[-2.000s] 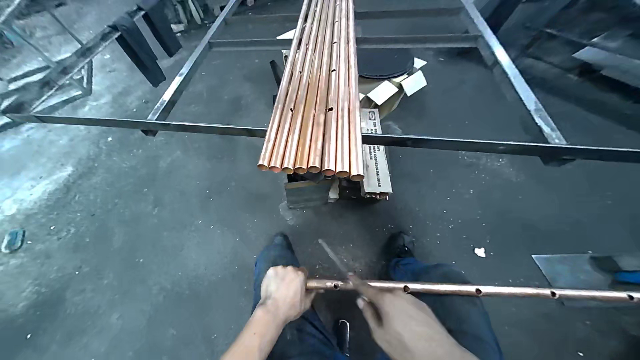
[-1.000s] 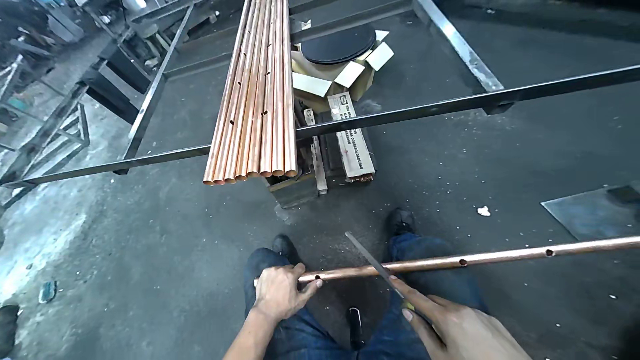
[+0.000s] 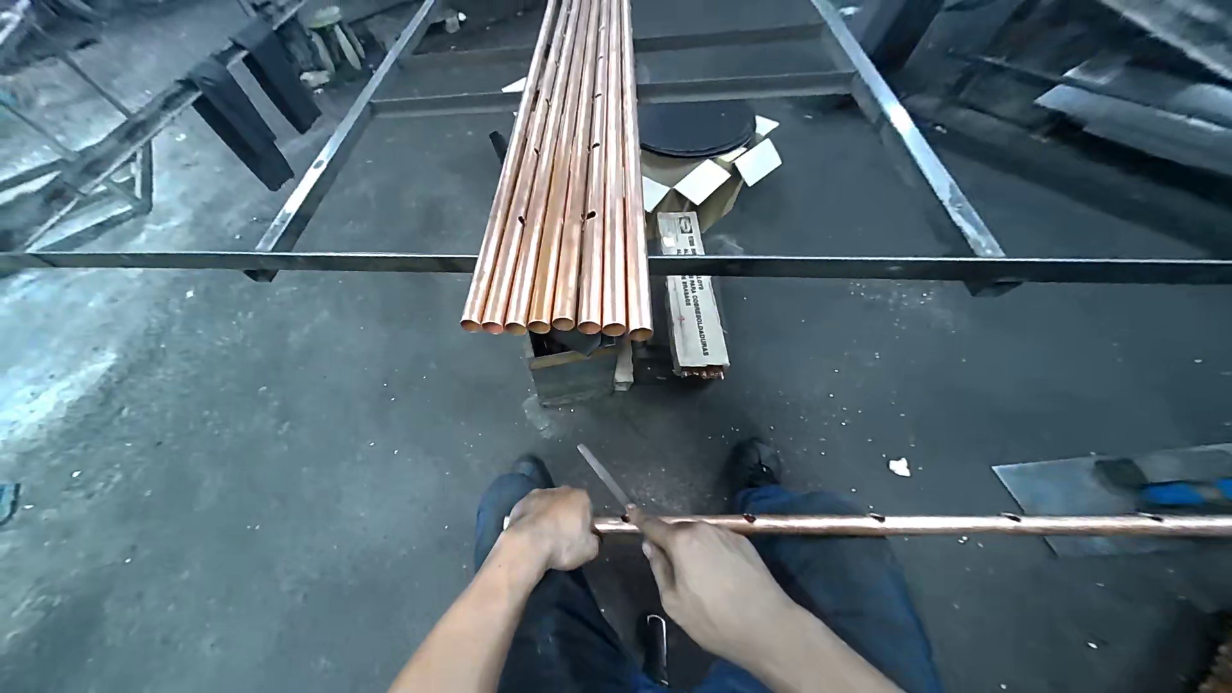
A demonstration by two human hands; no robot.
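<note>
A copper pipe with several small holes along it lies across the legs and runs off the right edge. Close to its left end, my left hand is wrapped around it. My right hand grips a narrow metal file, whose handle the fingers hide. The file slants up and left across the pipe, just right of my left hand. Ahead, several copper pipes lie side by side over the bar of a steel frame, their open ends facing me.
The dark steel frame spans the view. Beneath it are a long cardboard box bearing writing and an open carton with a black disc. A metal sheet with a blue object lies at right. A hooked metal piece is between the legs.
One second ago the held pipe slanted upward to the right; now it lies nearly level. My right hand and the file have come closer to my left hand. The view has shifted.
</note>
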